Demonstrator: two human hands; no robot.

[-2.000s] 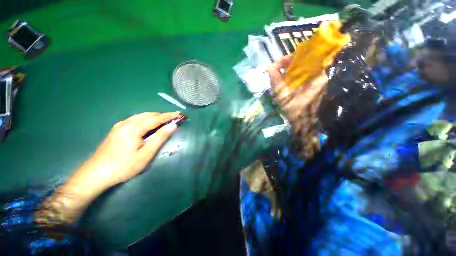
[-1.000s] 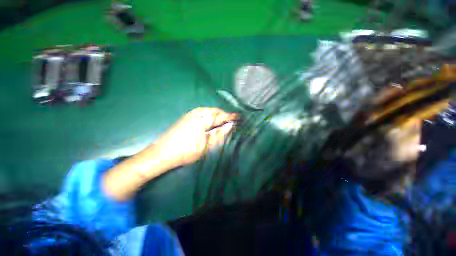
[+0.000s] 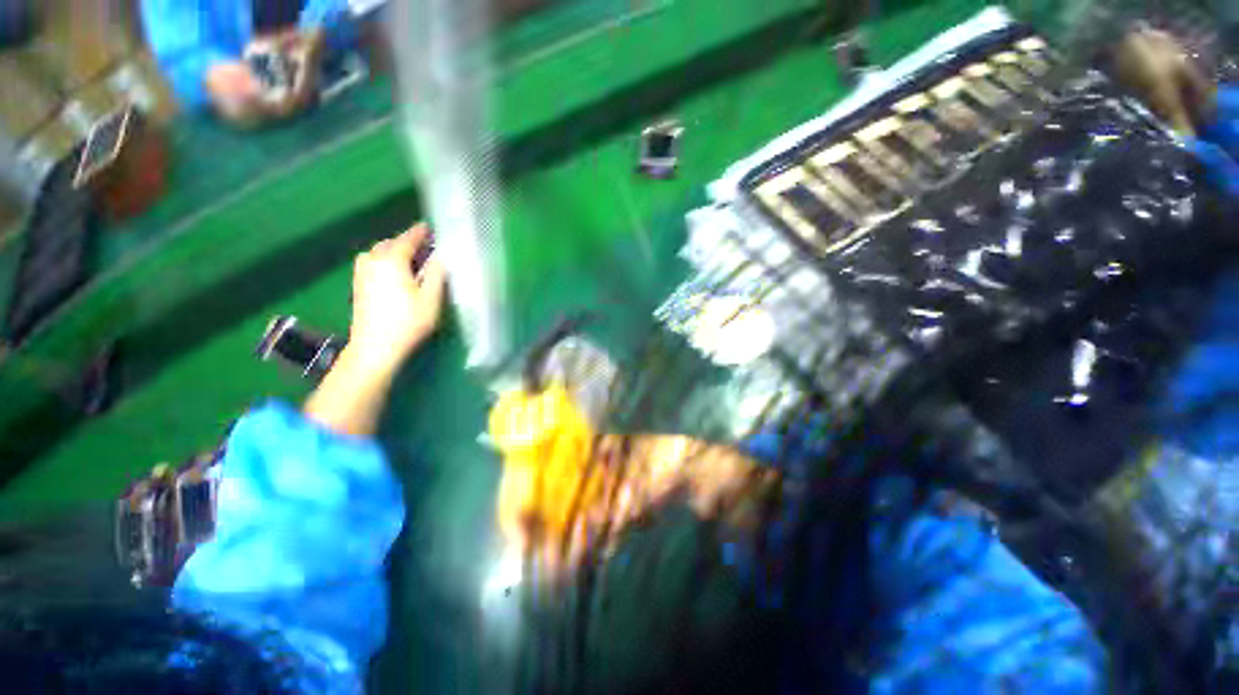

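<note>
My left hand (image 3: 391, 302) is stretched over the green belt. Its thumb and fingers are closed on a small dark thing (image 3: 427, 253), which looks like a handset unit seen edge-on and mostly hidden. My right hand (image 3: 666, 473) grips the yellow electric screwdriver (image 3: 538, 441); both are blurred. The screwdriver lies across the front of the round grey screw plate (image 3: 587, 369) and hides part of it. The screwdriver's tip is not clear.
A white column-like lamp shade (image 3: 455, 163) stands beside my left hand. Handset units lie on the belt (image 3: 659, 147) and grouped at the left (image 3: 174, 516). A glossy black tray with framed parts (image 3: 999, 258) and crinkled plastic is at right. Another person's hands (image 3: 272, 79) show at top left.
The view has turned. My left hand has moved from beside the screw plate out over the belt. My right hand has brought the screwdriver from the right side to the plate.
</note>
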